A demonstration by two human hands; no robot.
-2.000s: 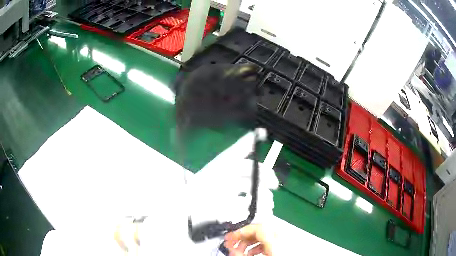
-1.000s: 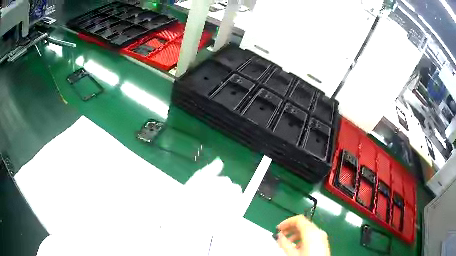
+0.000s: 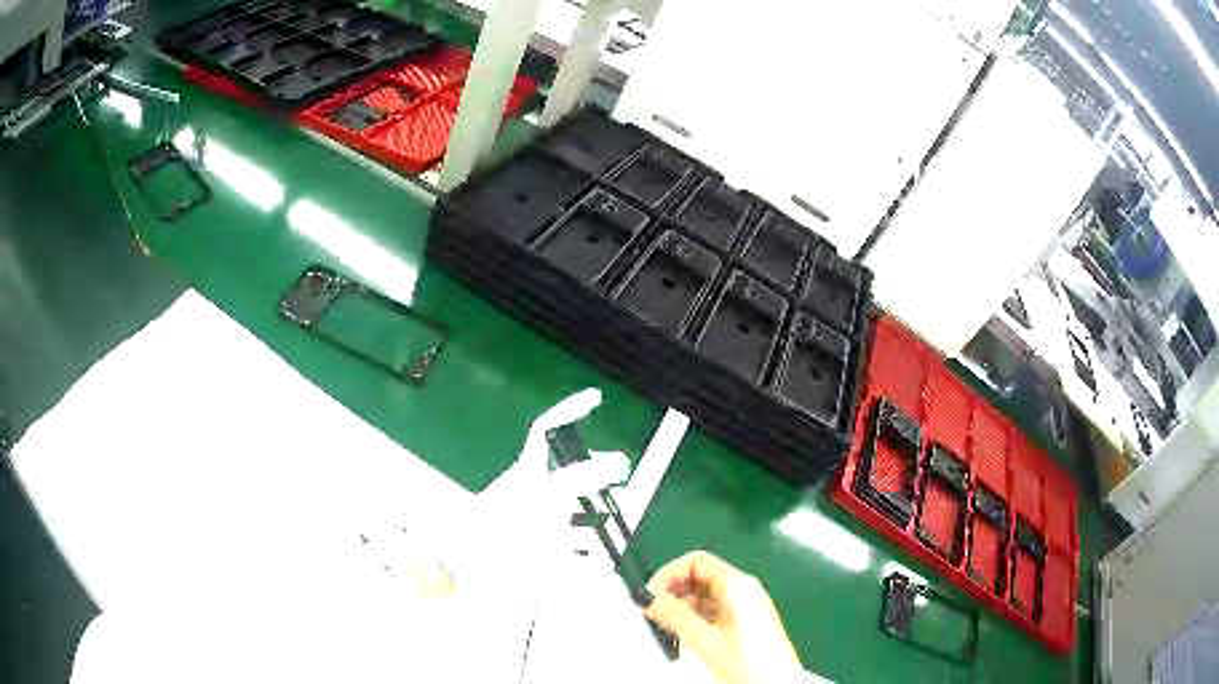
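Observation:
A black phone middle frame point(image 3: 608, 525) is held nearly edge-on above the white sheet's right side and looks like a thin dark bar. My left hand point(image 3: 568, 461), in a white glove, is closed on its upper end; the glove blends into the sheet. My right hand point(image 3: 715, 615), bare, pinches its lower end. A dark bit shows below the right fingertips; I cannot tell whether it is the frame's end or a tool. The white work sheet point(image 3: 241, 454) is overexposed, and a faint yellowish patch on it is unclear.
Loose frames lie on the green surface point(image 3: 495, 414): one beyond the sheet point(image 3: 310, 297), one far left point(image 3: 170, 182), one lower right point(image 3: 909, 611). A black tray stack point(image 3: 642, 361) stands ahead, a red tray point(image 3: 956, 401) to its right. A white strip point(image 3: 658, 461) meets the stack.
The frame at my left hand a second ago now lies flat beyond the sheet. The one that lay right of the white strip has been picked up between both hands. The view has shifted slightly.

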